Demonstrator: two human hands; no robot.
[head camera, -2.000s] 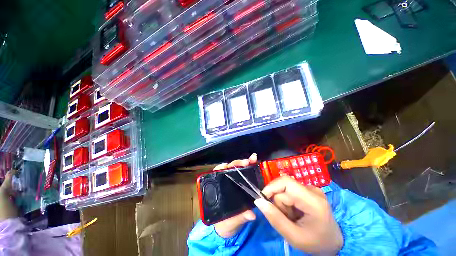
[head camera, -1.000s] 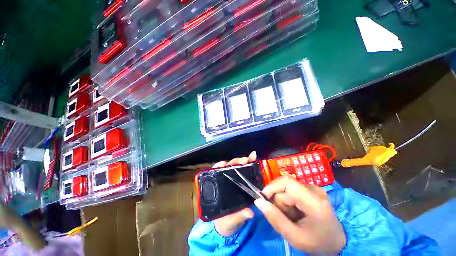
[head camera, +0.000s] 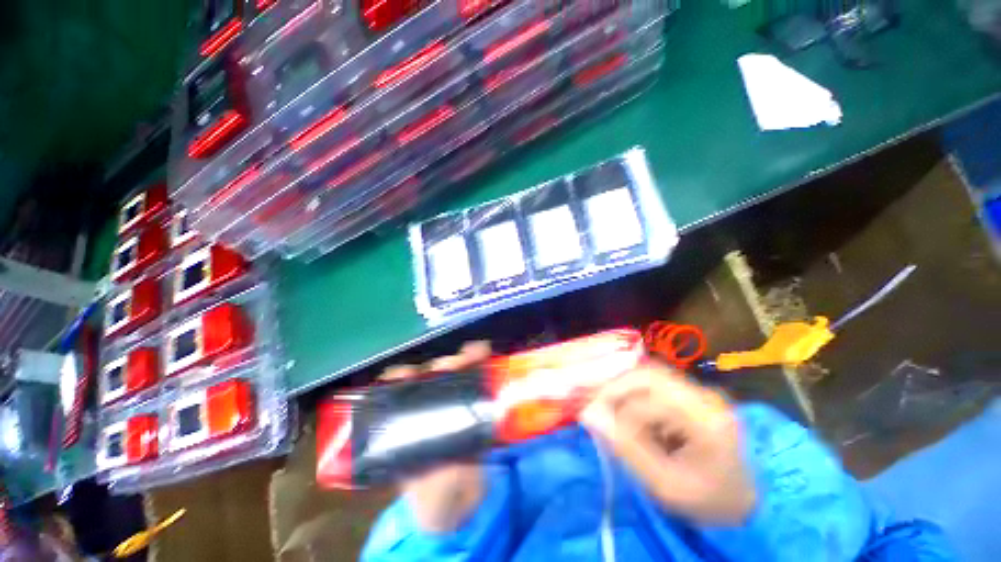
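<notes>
An open red flip phone (head camera: 565, 368) is held over the lap, blurred by motion. Its dark lid panel (head camera: 423, 426) faces up with a bright reflection, and the keypad half points right. My left hand (head camera: 445, 492) holds the lid half from behind and below, with fingertips showing above its top edge. My right hand (head camera: 681, 445) is at the lower edge of the keypad half, fingers bent and blurred. Whether it grips the phone or tweezers cannot be made out.
A lens tray (head camera: 547, 288) with panels lies on the green bench (head camera: 340, 318). Stacked phone trays (head camera: 428, 121) stand behind it, with another phone tray (head camera: 269, 423) at left. A white wipe (head camera: 785, 93) lies at upper right. A yellow blow gun (head camera: 785, 346) with coiled hose (head camera: 675, 343) is at right.
The phone has moved left and its lid now catches a bright reflection. The tweezers seen over the lid are no longer visible there. The view has shifted slightly; the person's arm at left has drawn back.
</notes>
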